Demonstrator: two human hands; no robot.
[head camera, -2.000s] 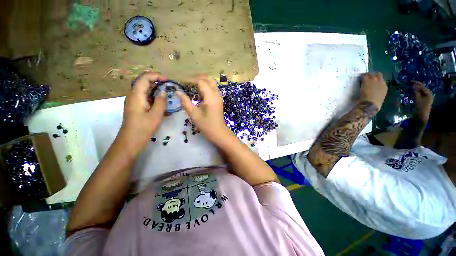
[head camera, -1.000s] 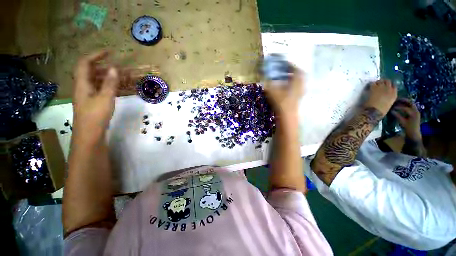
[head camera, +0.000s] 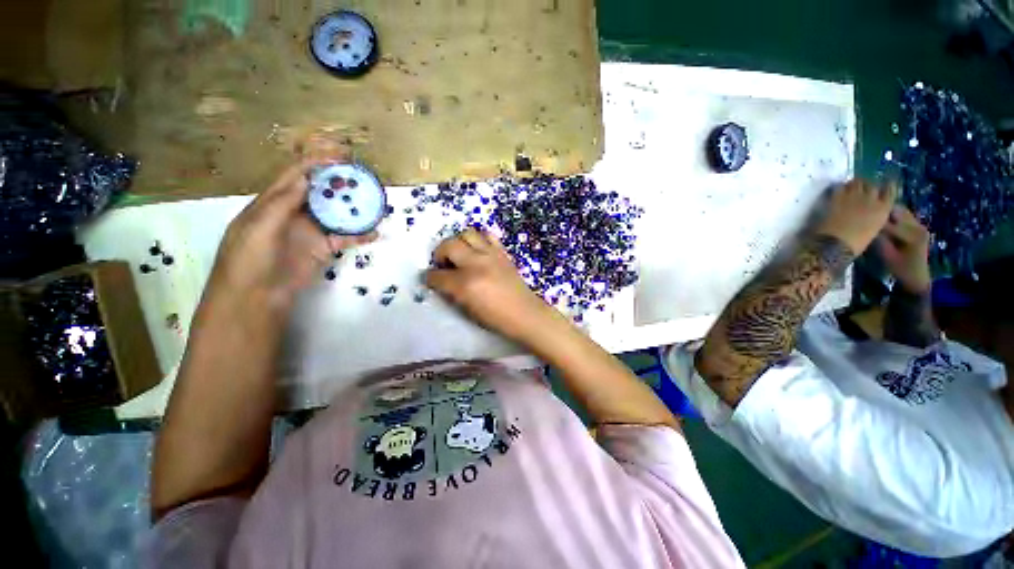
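Observation:
My left hand (head camera: 272, 233) holds a round black-rimmed part (head camera: 346, 199) with its pale blue-white face up, showing a few dark spots. My right hand (head camera: 473, 278) is over the white sheet at the left edge of the loose pile of small metal inserts (head camera: 567, 239). Its fingers are bent together; whether they pinch an insert cannot be told. A second round part (head camera: 344, 43) lies on the brown board (head camera: 478, 89). A third round part (head camera: 728, 147) lies on the white sheet (head camera: 667, 111) to the right. A few loose inserts lie between my hands.
An open cardboard box (head camera: 128, 333) of shiny pieces stands at left, below a dark bag of small parts (head camera: 56, 183). A clear plastic bag (head camera: 89, 489) lies lower left. At right, a coworker's tattooed arm (head camera: 778, 311) reaches toward another heap of parts (head camera: 951, 167).
My right hand has let go of a round part on the right of the sheet and moved back left. My left hand has taken hold of the round part from the board's lower edge.

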